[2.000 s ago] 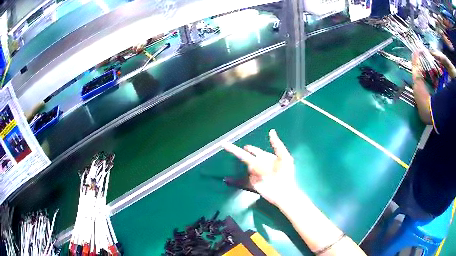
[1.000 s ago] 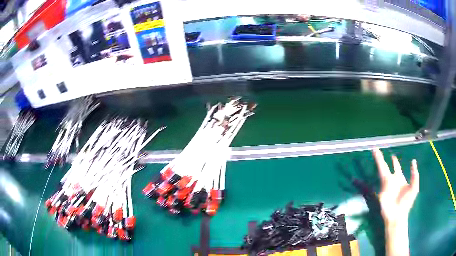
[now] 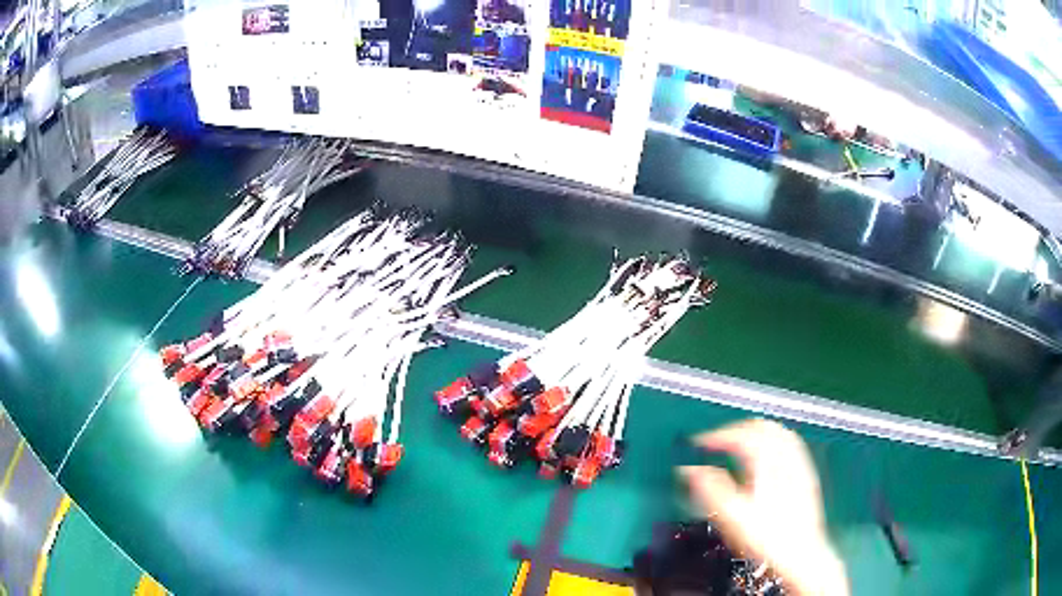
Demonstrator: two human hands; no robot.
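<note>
My right hand is blurred, with its fingers curled, over the heap of small black pieces at the bottom. It hides part of the heap; whether it holds anything cannot be told. My left hand is out of the picture. The top of the orange board, with black tape strips, shows at the bottom edge. A bundle of white cables with red/black connectors lies behind the board. A thin dark stick-like thing lies right of my hand.
A larger white cable bundle fans out at left, with smaller bundles behind it. A metal rail crosses the green bench. An instruction sheet hangs at the back, and a blue tray stands beyond. A yellow line runs at right.
The view has swung left. My right hand, earlier spread over the bench at right, has moved left to the black heap and its fingers have curled.
</note>
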